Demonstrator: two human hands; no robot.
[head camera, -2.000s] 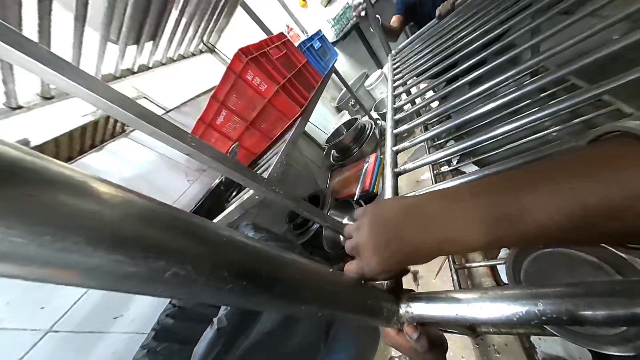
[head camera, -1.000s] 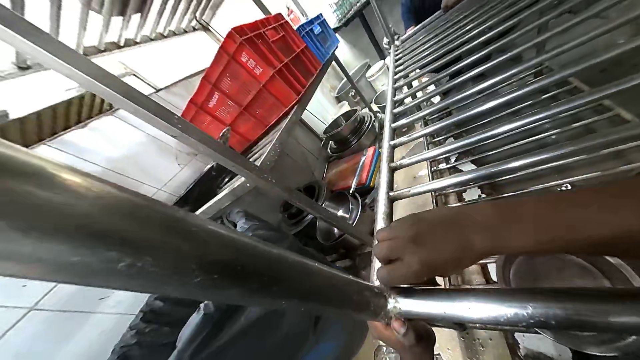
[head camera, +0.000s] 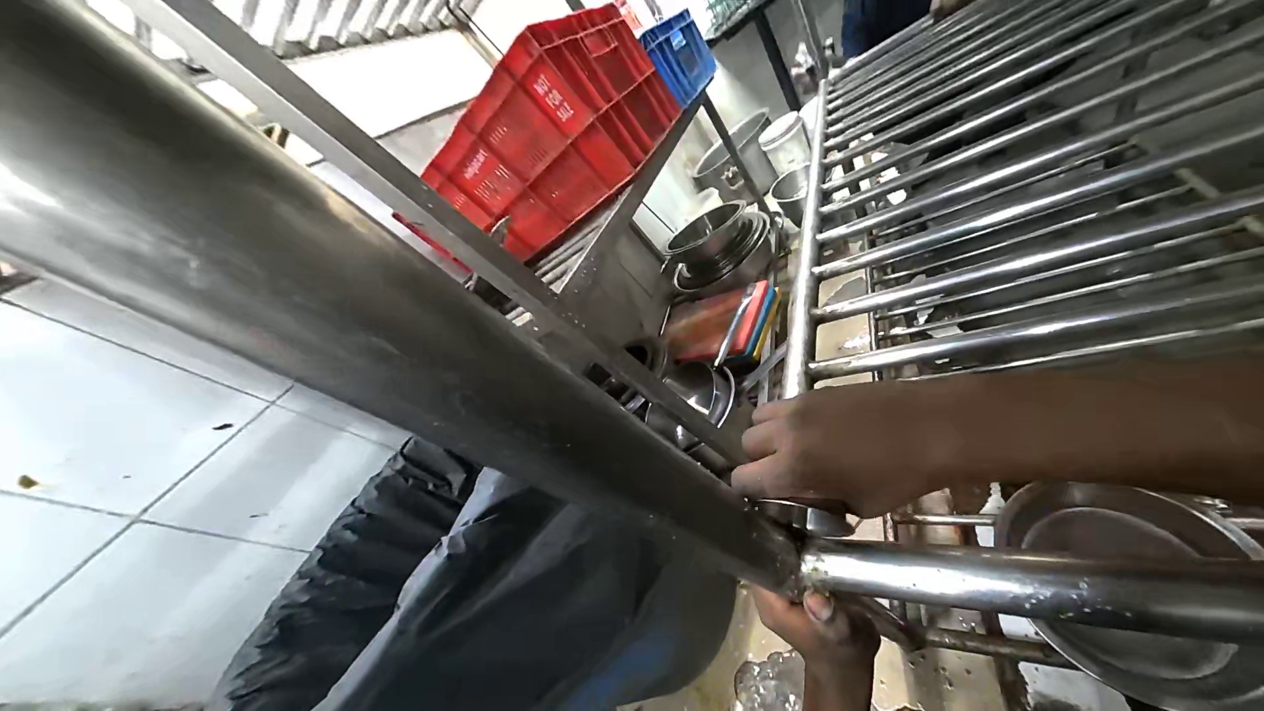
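A steel-tube rack (head camera: 802, 296) with parallel bars fills the upper right. My right hand (head camera: 825, 449) reaches in from the right side, its fingers curled around the rack's side rail near the corner joint. Below that joint, my left hand (head camera: 825, 622) comes up from the bottom edge and grips the underside of the frame, its thumb showing and its other fingers mostly hidden. A thick steel tube (head camera: 395, 336) runs diagonally from the upper left to the joint. Another bright tube (head camera: 987, 583) runs right from it.
Red (head camera: 563, 128) and blue plastic crates (head camera: 679, 57) rest on a metal shelf. Steel pots (head camera: 716, 237), colored boards (head camera: 726, 321) and a white bucket (head camera: 785, 138) stand beyond. A round metal pan (head camera: 1126, 642) lies under the rack. Dark fabric (head camera: 513, 592) hangs lower left, over a tiled floor (head camera: 128, 444). A person's dark sleeve (head camera: 874, 25) shows at the top.
The view has shifted and tilted. Both hands remain around the corner joint, and more of my left hand and wrist shows below it.
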